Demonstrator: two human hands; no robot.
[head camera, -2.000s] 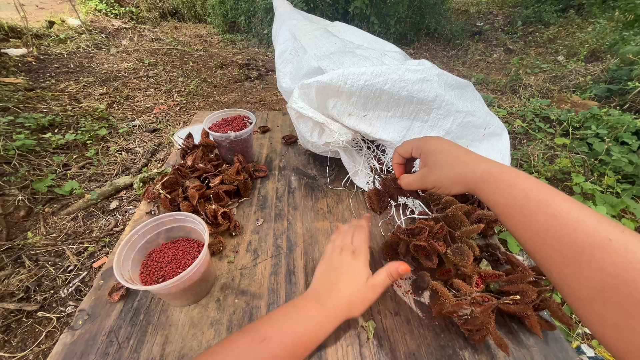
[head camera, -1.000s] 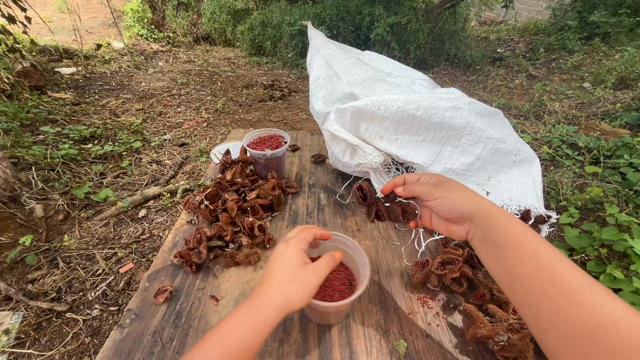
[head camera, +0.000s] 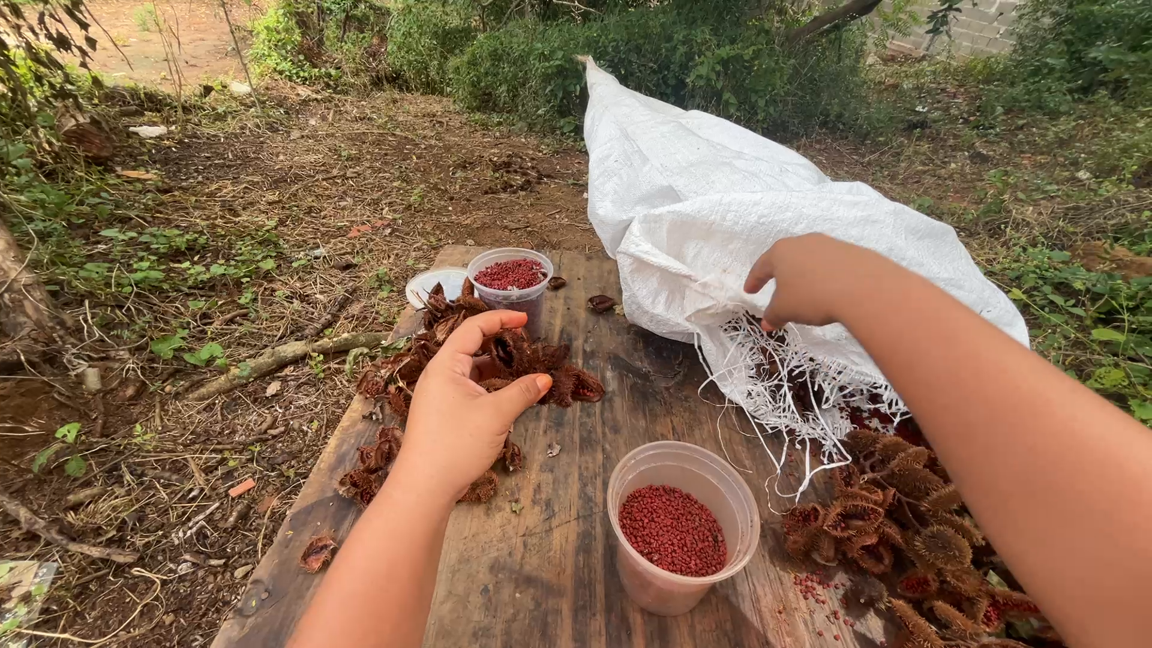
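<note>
My left hand (head camera: 472, 396) is around a cluster of dried annatto pods (head camera: 553, 369), thumb and fingers apart, over the pile of opened husks (head camera: 396, 373) at the left. My right hand (head camera: 801, 283) reaches to the frayed mouth of a white woven sack (head camera: 765, 198); its fingertips are at the fabric edge, and what lies inside is mostly hidden. A clear plastic tub of red seeds (head camera: 684, 531) stands upright at the near middle of the wooden table (head camera: 576, 468). Spiny brown annatto pods (head camera: 909, 531) lie heaped at the right, partly under my right forearm.
A second tub of red seeds (head camera: 510, 279) stands at the table's far end beside a translucent lid (head camera: 430, 286). Loose red seeds (head camera: 814, 589) lie near the right heap. Branches and leafy plants cover the ground around the table.
The near tub was at the table's left two seconds ago and now stands toward the middle. My left hand has left it for the husk pile. My right hand has moved from pods to the sack's mouth.
</note>
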